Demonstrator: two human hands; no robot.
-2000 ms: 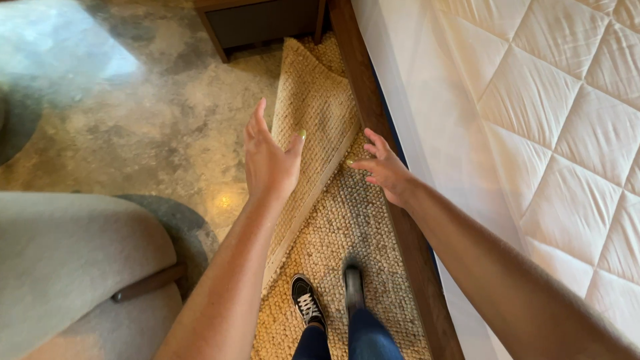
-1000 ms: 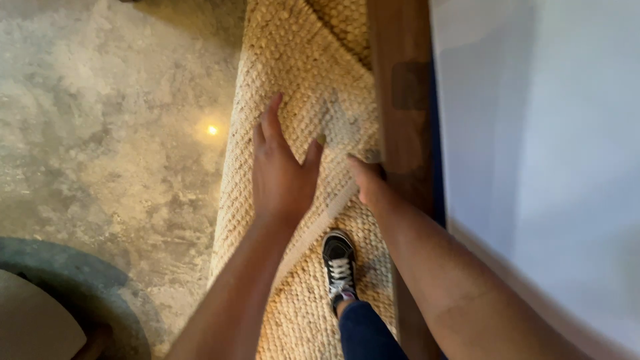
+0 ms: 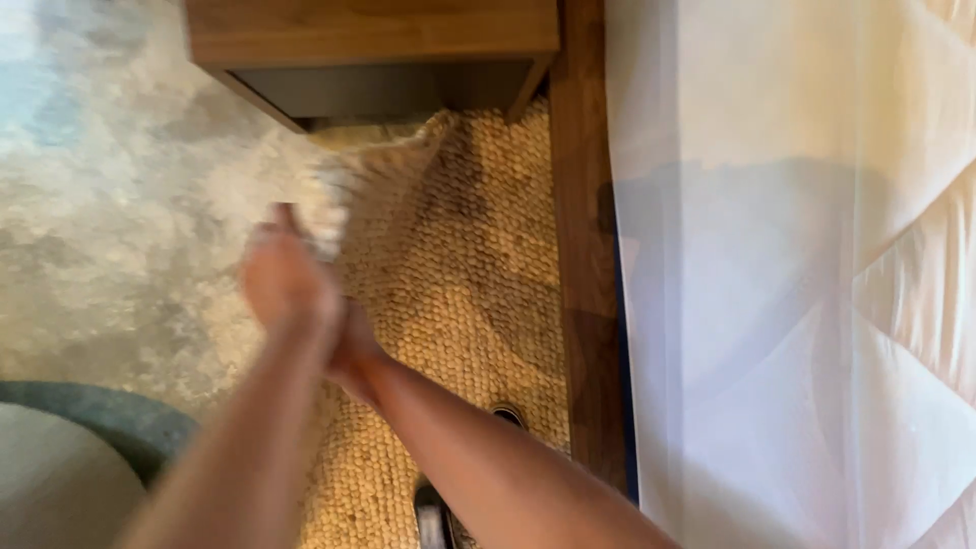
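Note:
A woven tan rug point(image 3: 450, 297) lies along the bed's wooden side rail, its left edge lifted and its far corner curled near the nightstand. My left hand point(image 3: 286, 267), blurred, is at the rug's raised left edge; whether its fingers grip the edge cannot be told. Just below and to the right, my right hand point(image 3: 352, 343) is at the same edge, partly behind my left wrist, with its fingers hidden. Both hands are left of the rug's middle, close together.
A wooden nightstand point(image 3: 374, 34) stands at the top, beside the bed rail point(image 3: 587, 274). The white mattress point(image 3: 732, 305) fills the right. A pale rounded seat point(image 3: 61, 473) is at the lower left on the mottled floor point(image 3: 114, 267). My shoes point(image 3: 433, 515) are on the rug.
The folded-over rug part has swung out to the left, uncovering the weave along the rail. My right hand has moved left from beside the rail, close to my left hand. The view has shifted.

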